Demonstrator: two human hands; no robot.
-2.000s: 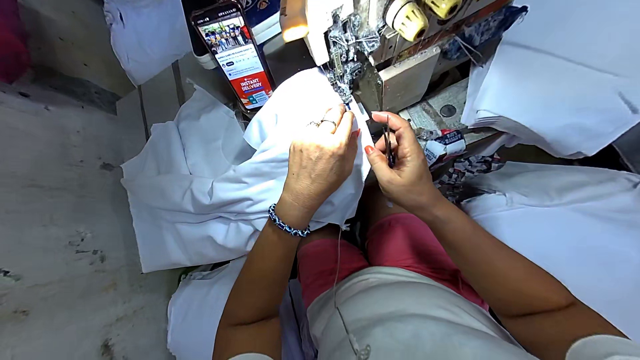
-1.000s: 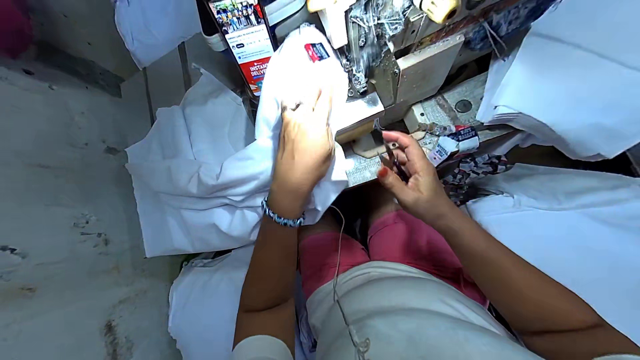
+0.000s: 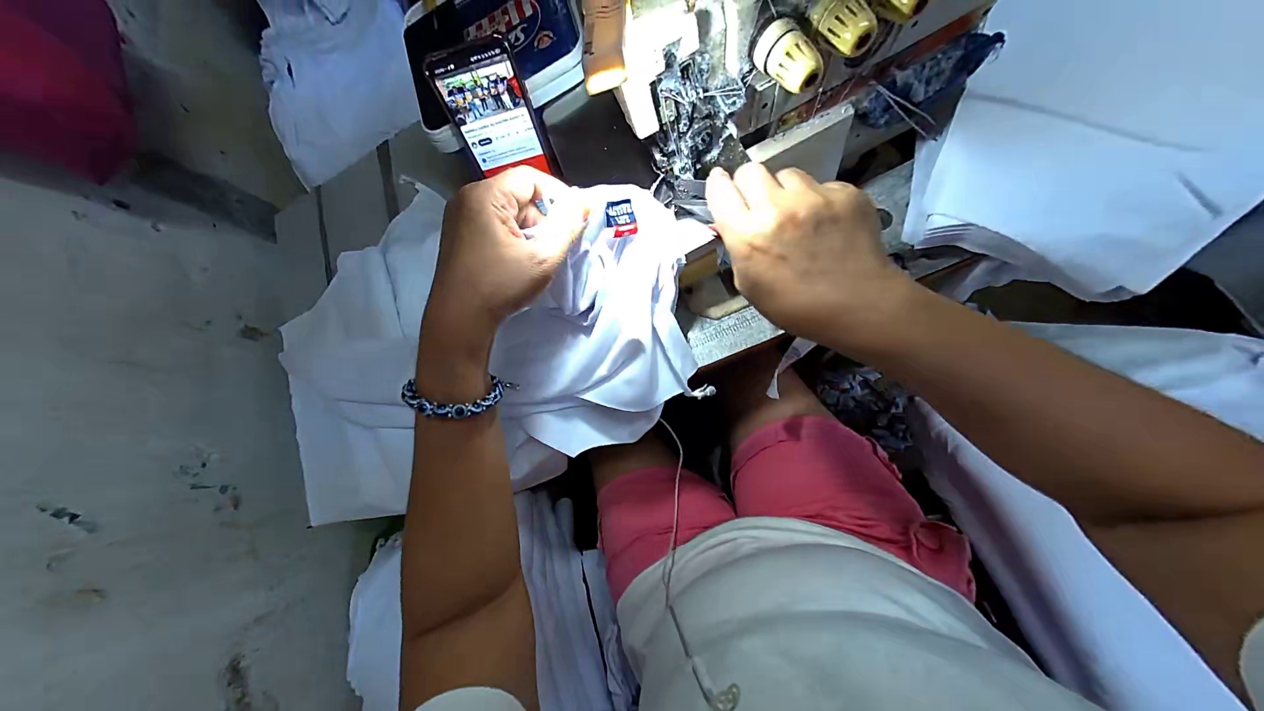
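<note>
White fabric (image 3: 612, 326) lies bunched on the machine table, with a small blue and red label (image 3: 621, 218) on its upper part. My left hand (image 3: 509, 237), a beaded bracelet (image 3: 452, 399) at its wrist, pinches the fabric left of the label. On the right, my right hand (image 3: 805, 237) is curled at the fabric's edge beside the needle area of the sewing machine (image 3: 701, 109). Its fingertips are partly hidden, and whether it still holds the small dark tool seen earlier cannot be told.
A phone (image 3: 494, 109) with a lit screen leans at the upper left, near a blue and white container (image 3: 548, 44). Yellow knobs (image 3: 788, 56) sit on the machine. Stacked white cloth pieces (image 3: 1096, 168) are at the right. A thin cord (image 3: 676, 513) hangs over my lap.
My right hand has moved up to the fabric's edge by the machine. My left hand has shifted left of the label. The fabric's upper part has moved away from its place beside the phone.
</note>
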